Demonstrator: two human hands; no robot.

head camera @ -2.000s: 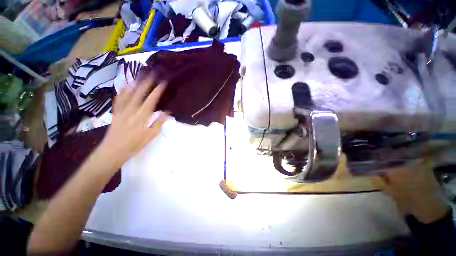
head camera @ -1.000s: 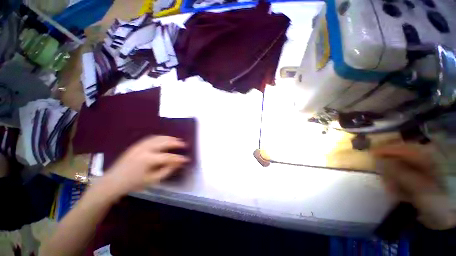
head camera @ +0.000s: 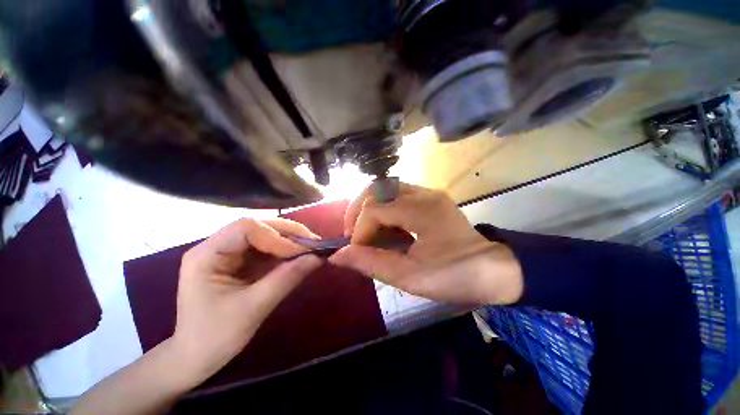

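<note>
A maroon panel (head camera: pixel 324 312) lies flat on the table's front edge, below the lit needle area (head camera: pixel 345 178) of the sewing machine. My left hand (head camera: pixel 231 284) and my right hand (head camera: pixel 422 243) meet over the panel, just in front of the needle area. Between their fingertips they pinch a narrow dark grey strip (head camera: pixel 320 243). The strip's ends are hidden by the fingers. Whether it touches the panel cannot be told.
The machine head (head camera: pixel 324 73) fills the top, close to the camera. Another maroon panel (head camera: pixel 45 284) lies at left, with striped pieces (head camera: pixel 16 166) behind it. A metal-parts tray (head camera: pixel 698 134) is at the right table edge; a blue basket (head camera: pixel 560 348) is below it.
The view has moved in close over the machine. A maroon panel now lies before the needle. Both hands have come together and hold a narrow strip; earlier they were far apart.
</note>
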